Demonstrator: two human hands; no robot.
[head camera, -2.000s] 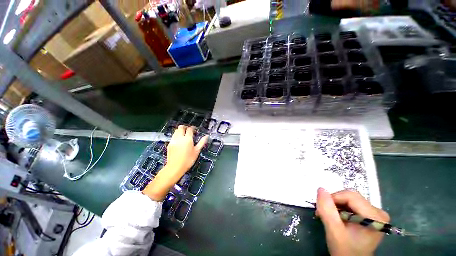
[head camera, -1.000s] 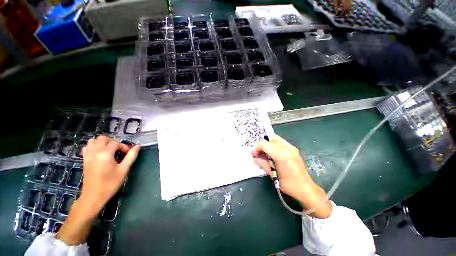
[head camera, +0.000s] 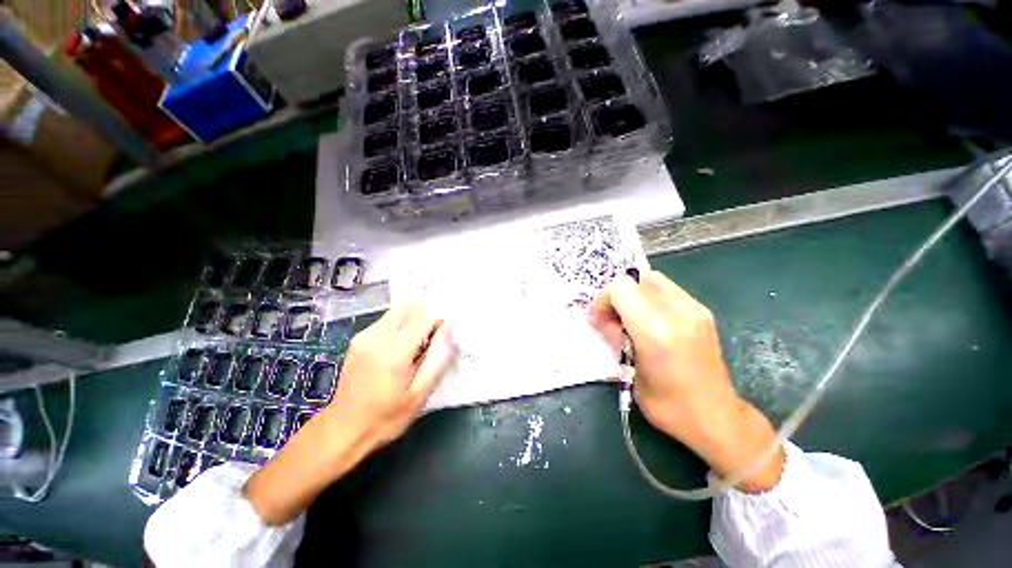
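The white sheet (head camera: 499, 333) lies in front of me, with dark tiny components (head camera: 586, 257) at its upper right. My right hand (head camera: 671, 344) holds the vacuum pen (head camera: 626, 377) over the sheet's right side, just below the specks; its tip is hidden. The air hose (head camera: 827, 383) runs from the pen to the right. My left hand (head camera: 388, 366) is at the sheet's left edge, fingers closed around a small dark frame (head camera: 426, 342), mostly hidden. The blister tray (head camera: 246, 366) with black frames lies left of my left hand.
Stacked blister trays (head camera: 488, 117) stand on a white board (head camera: 333, 211) beyond the sheet. Loose whitish bits (head camera: 532, 439) lie below the sheet. A pale metal strip (head camera: 821, 208) crosses the bench. A clear bag (head camera: 788, 56) lies at the back right, a blue box (head camera: 216, 80) at the back left.
My left hand has moved from over the blister tray to the white sheet's left edge, holding a dark frame. My right hand has moved from the sheet's lower edge up towards the specks. The view has shifted.
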